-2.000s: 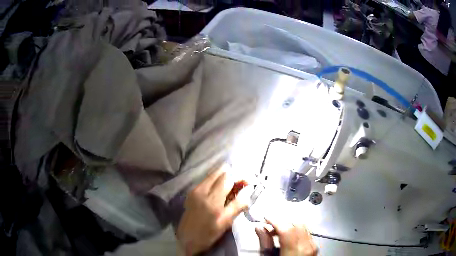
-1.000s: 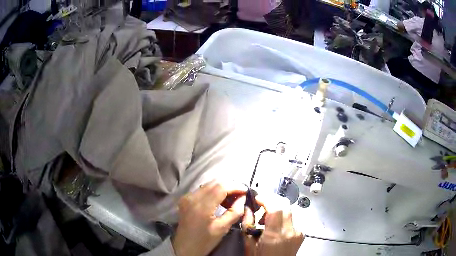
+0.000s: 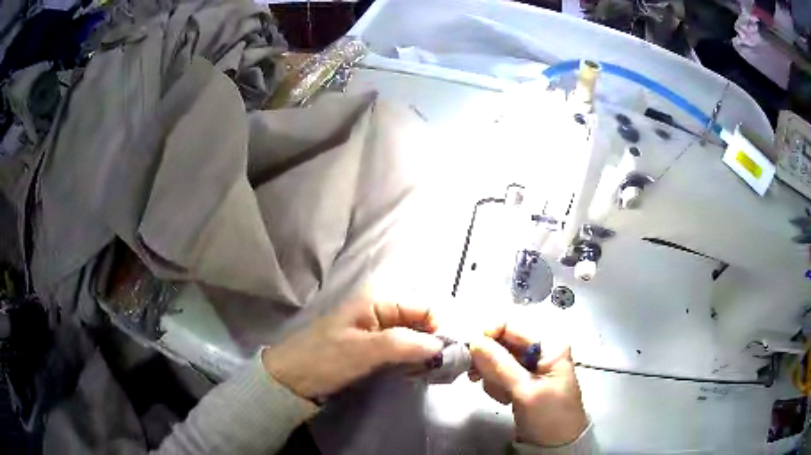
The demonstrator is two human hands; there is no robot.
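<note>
The grey-brown cloth [image 3: 213, 204] drapes over the left of the table and runs under my left hand. My left hand [image 3: 356, 347] pinches a small folded end of the cloth [image 3: 452, 363] between thumb and fingers. My right hand [image 3: 533, 382] has thumb and fingertip at the other side of this folded end. A small dark blue thing [image 3: 532, 355] shows between my right fingers; I cannot tell what it is. The hands are in front of the presser foot area, with a round shiny plate [image 3: 532, 277] just beyond.
The white machine head [image 3: 694, 231] fills the right side, with a pale tension knob [image 3: 631, 194]. A blue tube [image 3: 658, 84] arches behind it to a white piece with a yellow label [image 3: 749, 162]. Plastic wrapping [image 3: 325, 71] lies at the table's back left edge.
The folded end has turned from a dark upright tab to a paler piece lying sideways. My right hand has moved right and opened out somewhat. The view has shifted, showing more of both sleeves.
</note>
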